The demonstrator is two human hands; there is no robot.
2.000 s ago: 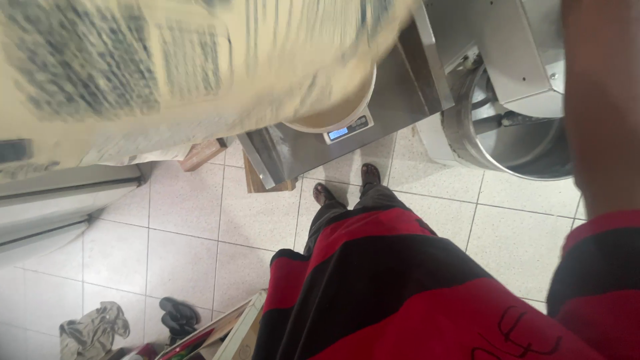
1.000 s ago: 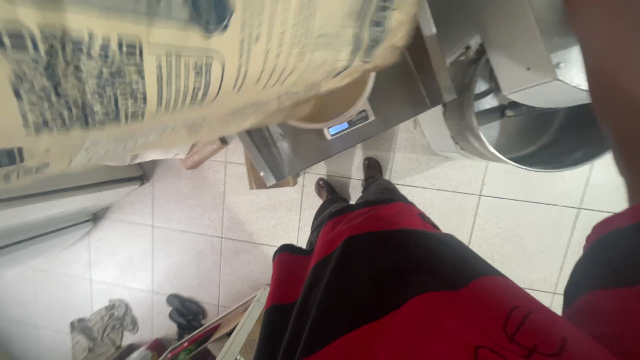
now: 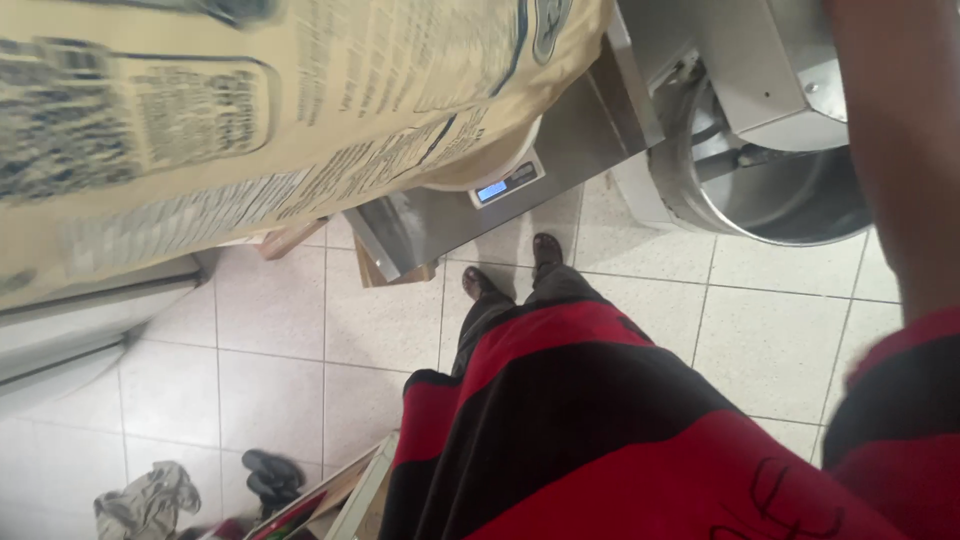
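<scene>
A large cream paper sack [image 3: 315,105] with blue printing fills the upper left, tilted over a steel table [image 3: 577,142]. Under its lower edge, a pale round bowl [image 3: 480,169] shows in part, on a digital scale [image 3: 510,180] with a lit blue display. My right forearm reaches up along the right edge; my right hand is beyond the top of the view. My left hand is not seen; the sack may hide it. Whatever is inside the bowl is mostly hidden by the sack.
Right of the table stands a mixer with a large steel bowl [image 3: 787,195]. Wooden pieces [image 3: 390,270] lie beneath the table's corner. A crumpled cloth [image 3: 146,502] and black footwear [image 3: 274,476] lie on the tiled floor at lower left, beside an open box or drawer [image 3: 364,487].
The sack has shifted somewhat over the table and shows more of its printed side. The scale and bowl have stayed in place.
</scene>
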